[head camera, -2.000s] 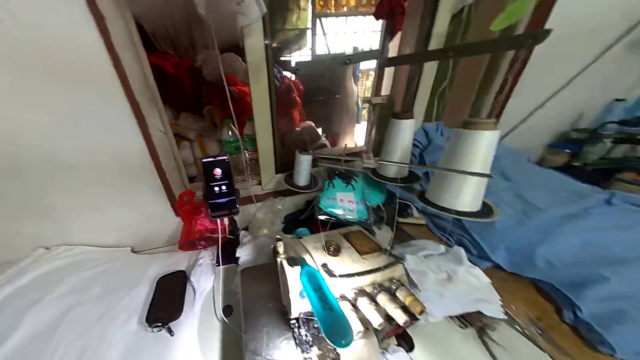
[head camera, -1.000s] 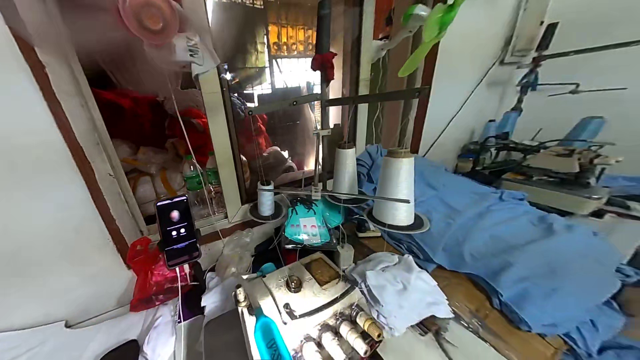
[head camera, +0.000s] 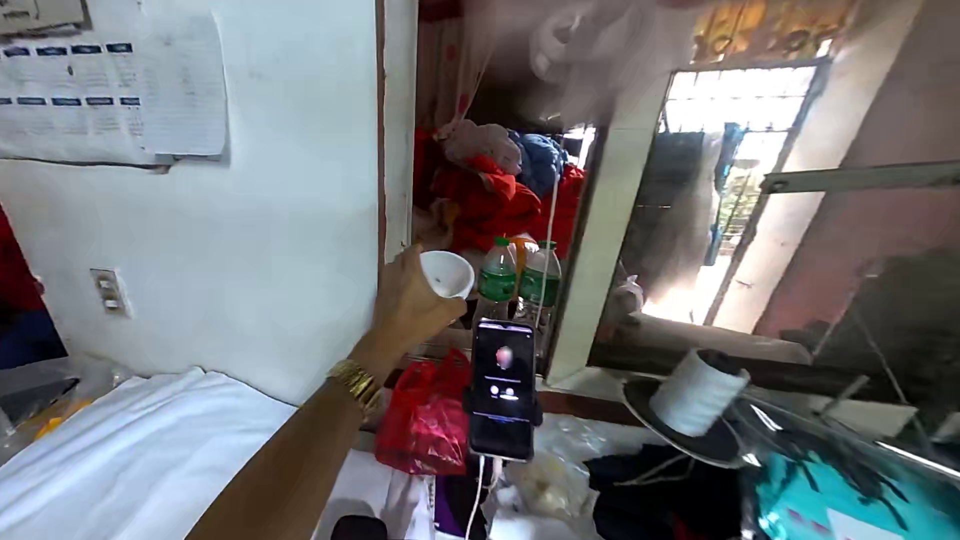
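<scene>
My left hand (head camera: 411, 304) reaches forward, a gold-coloured band on its wrist, and grips a white cup (head camera: 448, 274) by its left side; the cup's open top is tilted toward me. Just right of the cup, clear plastic bottles (head camera: 498, 276) with green caps and labels stand at the window opening. Below it a smartphone (head camera: 502, 390) with a lit screen sits upright in a holder, a white cable running down from it. A red plastic bag (head camera: 426, 420) lies left of the phone. My right hand is out of view.
A white thread cone (head camera: 697, 394) stands on a dark round disc at the right. Teal plastic-wrapped goods (head camera: 847, 495) lie at lower right. White cloth (head camera: 142, 457) covers the surface at left. The window frame (head camera: 592, 217) rises behind the phone; a metal bar (head camera: 862, 178) crosses at upper right.
The view has swung left and closer to the window. My left hand, not seen in the earlier frames, is now in view with the white cup in it.
</scene>
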